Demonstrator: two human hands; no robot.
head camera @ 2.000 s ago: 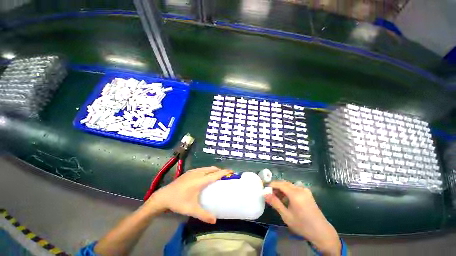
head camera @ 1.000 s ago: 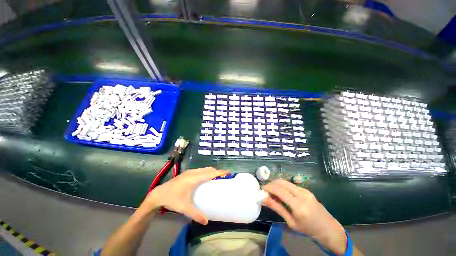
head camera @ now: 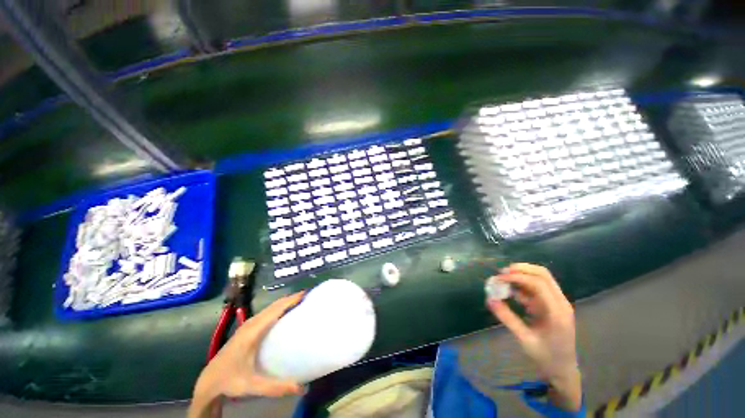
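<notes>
My left hand (head camera: 249, 359) is closed around a large milky white bottle (head camera: 320, 331), tilted over the bench's front edge. My right hand (head camera: 535, 314) is away from it to the right, holding a small pale round piece (head camera: 497, 289) between thumb and fingertips; whether it is a cap or a small bottle's end I cannot tell. A white cap (head camera: 390, 274) and a smaller pale cap (head camera: 448, 264) lie on the bench between my hands. Red-handled pliers (head camera: 232, 306) lie left of the bottle, their lower handles partly behind my left hand.
A blue bin (head camera: 207, 237) of loose white pieces stands at left. A clear blister tray (head camera: 274, 282) with rows of white parts lies ahead. A tall tray stack (head camera: 502, 224) stands right of it, another (head camera: 711, 143) at far right. A metal upright (head camera: 98, 98) rises behind the bin.
My right hand has moved away from the large bottle's neck to the right, with a small pale piece in its fingers. The view has turned right; the bottle is still in my left hand.
</notes>
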